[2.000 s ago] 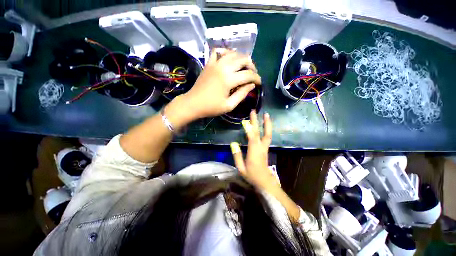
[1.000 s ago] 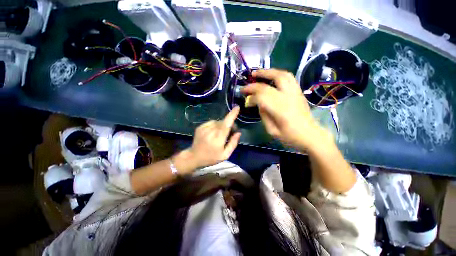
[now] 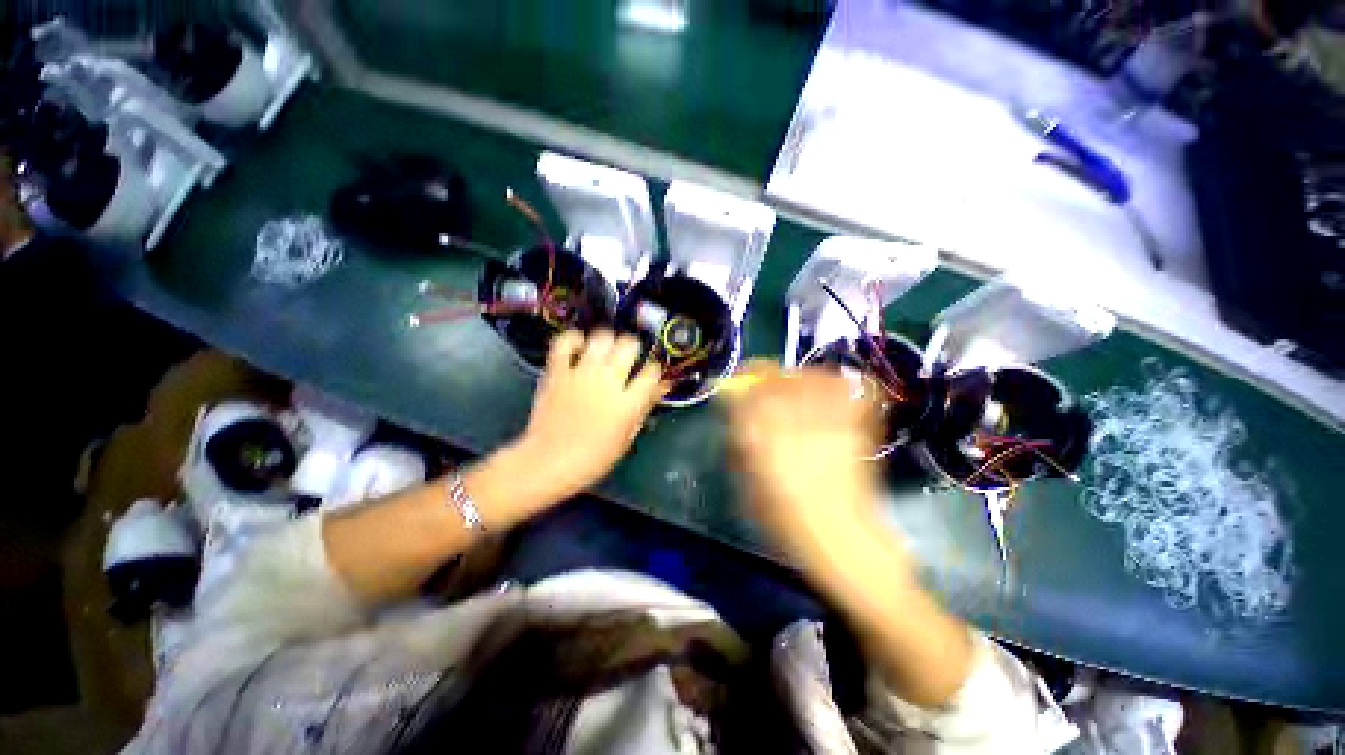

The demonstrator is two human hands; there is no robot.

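Note:
Four white camera housings with open black interiors stand on the green bench. My left hand (image 3: 590,401) is at the front edge of the second housing from the left (image 3: 683,328), its fingertips over the rim and wires. The leftmost housing (image 3: 539,303) is just behind it. My right hand (image 3: 804,435) is blurred, a yellow fingertip pointing at the second housing; its hold is unclear. It partly covers the third housing (image 3: 885,369), which stands close to the fourth housing (image 3: 1003,428). Red, black and yellow wires rise from the housings.
A large heap of clear-white rings (image 3: 1195,494) lies right, a small heap (image 3: 298,251) left near a black part (image 3: 398,204). More cameras stand at the far left (image 3: 126,185) and in a carton below (image 3: 251,450). A blue-handled tool (image 3: 1084,162) lies beyond the divider.
The view has turned and tilted. The third housing now stands close to the fourth, farther from the second. My hands have moved from the third housing to around the second.

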